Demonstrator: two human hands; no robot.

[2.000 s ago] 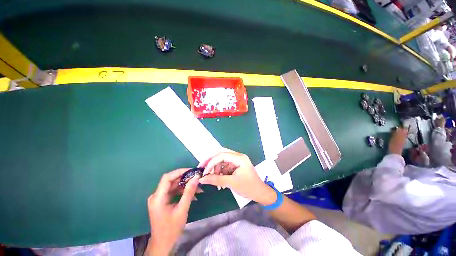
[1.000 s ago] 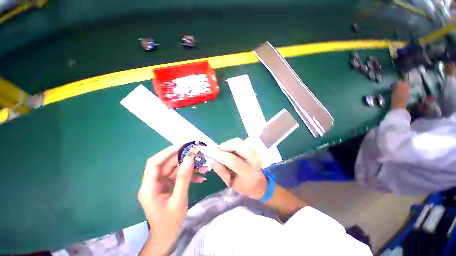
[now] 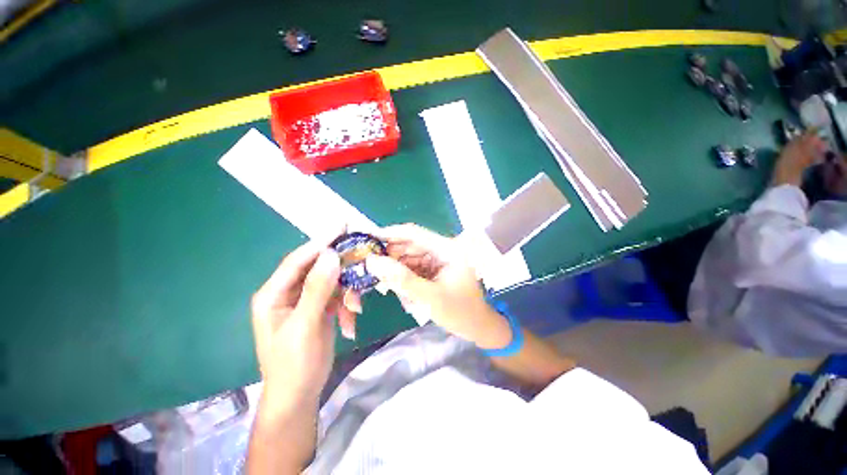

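Observation:
A round circuit board assembly [image 3: 358,262], dark-rimmed with gold and silver details, is held up over the bench edge. My left hand [image 3: 302,301] grips its left side between thumb and fingers. My right hand [image 3: 432,283], with a blue wristband [image 3: 508,331], touches its right side with thumb and fingers. I cannot tell whether a tool or small part is in the right fingers. White strips [image 3: 279,182] lie beyond and right of my hands. A grey-brown piece [image 3: 527,213] lies across them. A red bin [image 3: 334,121] holds small white parts.
Stacked grey-brown strips [image 3: 566,125] lie at the right. Two units [image 3: 372,32] sit on the belt behind the yellow edge [image 3: 432,71]. Several units [image 3: 722,83] are grouped at the far right. A person in pale workwear [image 3: 775,269] works at the right.
The view has shifted, so the bench things sit higher in the picture. The assembly has turned from nearly edge-on to face the camera. Both hands stay at it.

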